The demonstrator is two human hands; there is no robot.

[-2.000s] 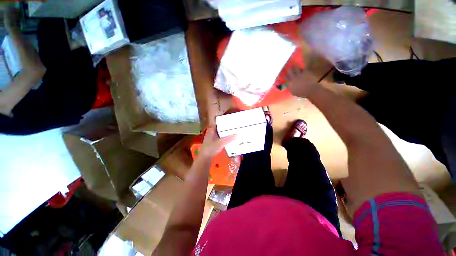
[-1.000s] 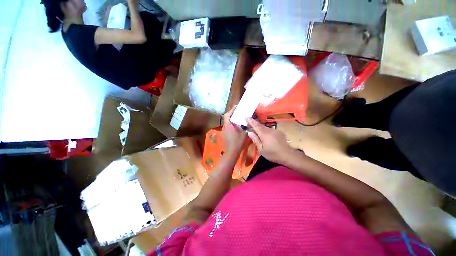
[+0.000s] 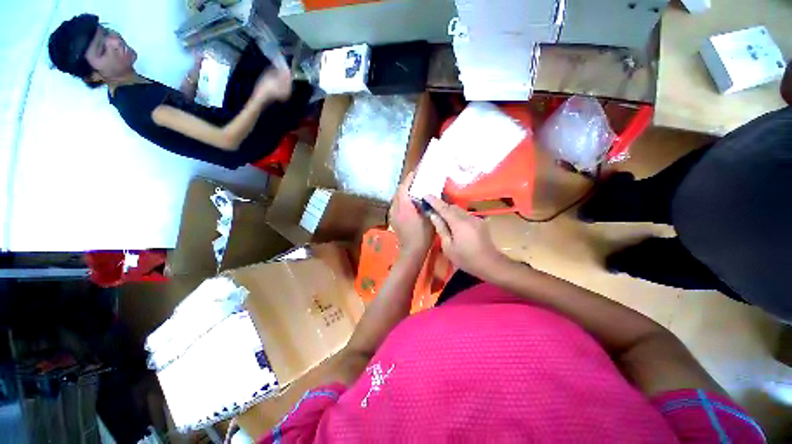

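Observation:
A white box (image 3: 427, 172) is held upright above the lap, in front of the far orange stool. My left hand (image 3: 409, 217) grips the box from its left and lower side. My right hand (image 3: 465, 232) is at the near end of the box, its fingers around a small dark hand tool (image 3: 425, 206) that touches or nearly touches the box end. The tool's tip is too small to make out. Behind the box, a white pile of flat sheets or bags (image 3: 486, 143) lies on the far orange stool (image 3: 512, 180).
A carton of clear film (image 3: 375, 143) stands ahead left. A near orange stool (image 3: 375, 264) and a supply carton with white boxes (image 3: 217, 364) are at left. A person in black sits far left; another stands at right. A clear bag (image 3: 577, 134) lies beyond the far stool.
Since two seconds ago, the box has turned from its broad face to a narrow side. My right hand has left the far stool and come to the box with the dark tool.

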